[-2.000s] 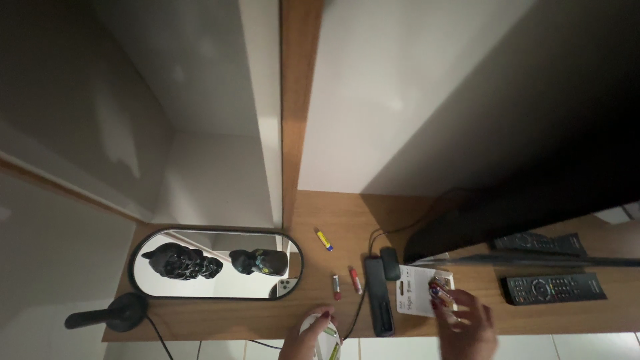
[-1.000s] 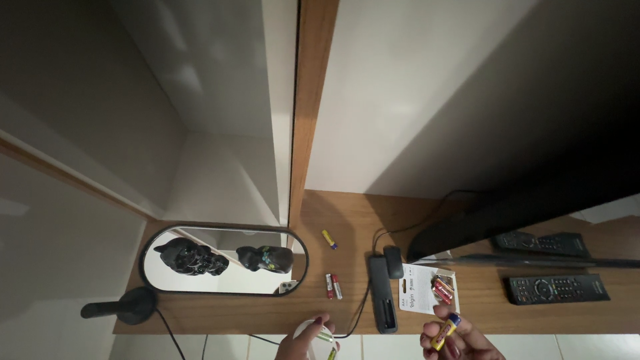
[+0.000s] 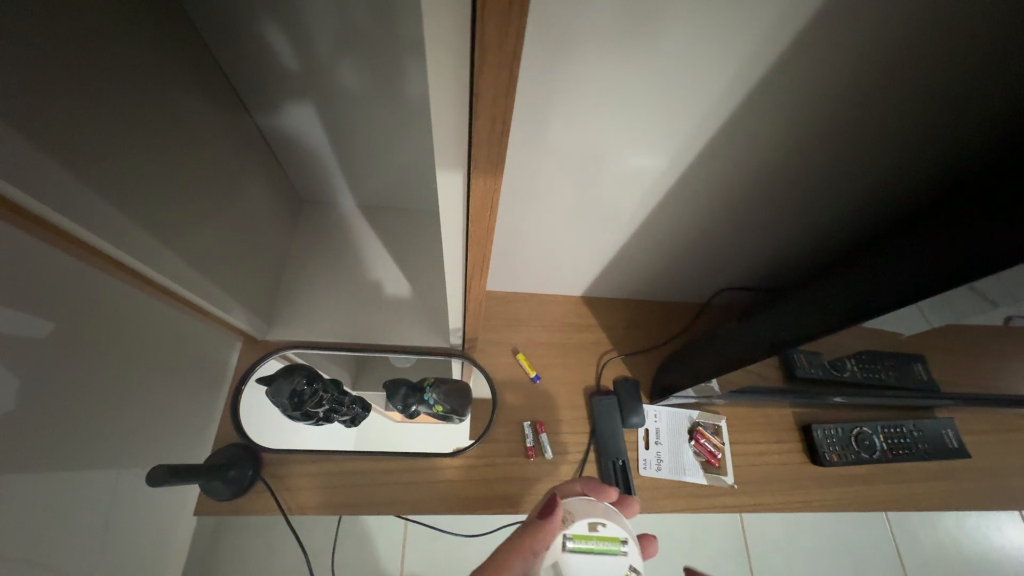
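Low in the view, my left hand (image 3: 552, 520) grips a round white battery-powered device (image 3: 592, 524), a green battery (image 3: 595, 545) lying in its open compartment. Only a fingertip of my right hand (image 3: 694, 571) shows at the bottom edge; what it holds is hidden. On the wooden shelf above lie a yellow and blue battery (image 3: 526, 366) and two red and silver batteries (image 3: 529, 440) side by side. An opened card battery pack (image 3: 672, 448) with several red batteries (image 3: 706, 446) rests to their right.
A black-framed mirror tray (image 3: 364, 444) holds two black figurines (image 3: 312, 396). Beside it is a black stand with a cable (image 3: 228, 472). A black power strip or dock (image 3: 610, 440), a remote control (image 3: 888, 442) and a television (image 3: 840, 320) occupy the right. The wooden shelf edge (image 3: 448, 504) runs above tiled floor.
The right hand, at the battery pack and then holding a yellow and blue battery, has moved down almost out of view. My left hand has lifted more of the white device into view.
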